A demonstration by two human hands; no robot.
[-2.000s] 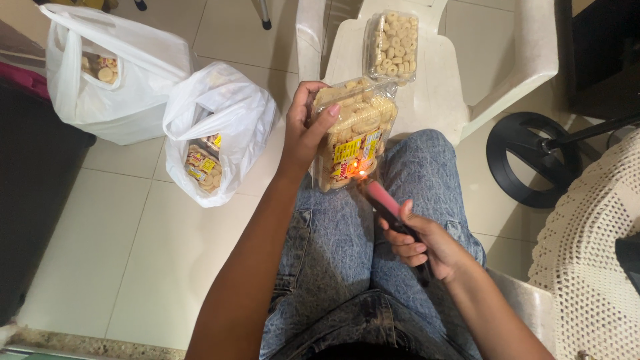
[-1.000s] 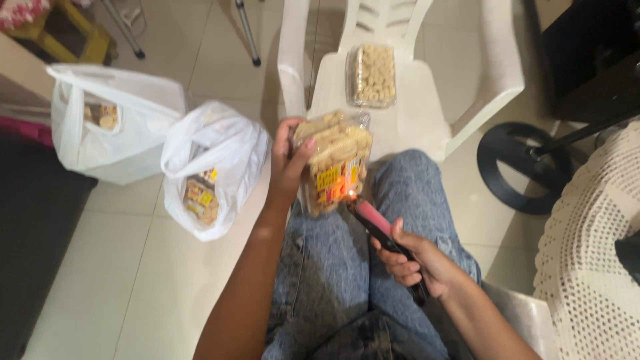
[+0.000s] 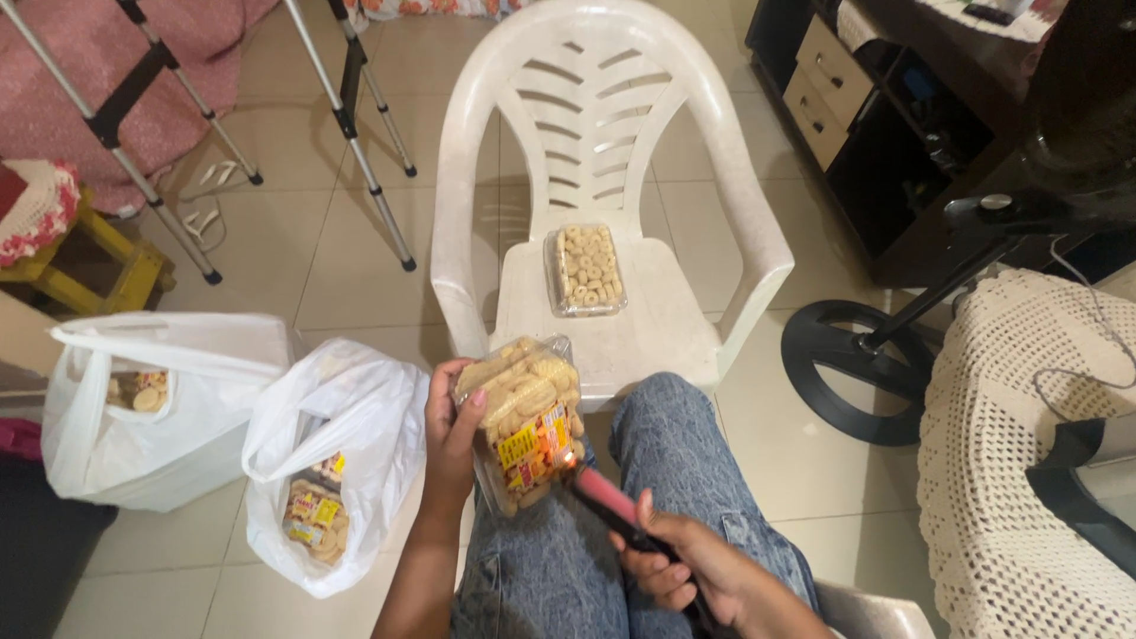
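My left hand [image 3: 457,422] grips a clear plastic package of biscuits [image 3: 528,408] by its left side, tilted above my lap. A yellow and red label is on its face. My right hand [image 3: 679,559] holds a pink and black tool with a glowing tip [image 3: 612,501], perhaps a long lighter; the tip is at the label's right edge, and whether it touches cannot be told. Another clear package of ring-shaped biscuits [image 3: 588,271] lies on the seat of a white plastic chair [image 3: 621,351] in front of me.
Two white plastic bags [image 3: 160,444] with packaged biscuits stand on the tiled floor at left. Metal stand legs [image 3: 355,142] and a yellow stool [image 3: 115,257] are beyond. At right are a round black fan base [image 3: 852,373], a crocheted cover [image 3: 994,444] and a dark cabinet [image 3: 896,133].
The view has tilted up, showing the whole chair. Both hands keep their hold, the glowing tip still close to the label. The package on the seat looks unmoved.
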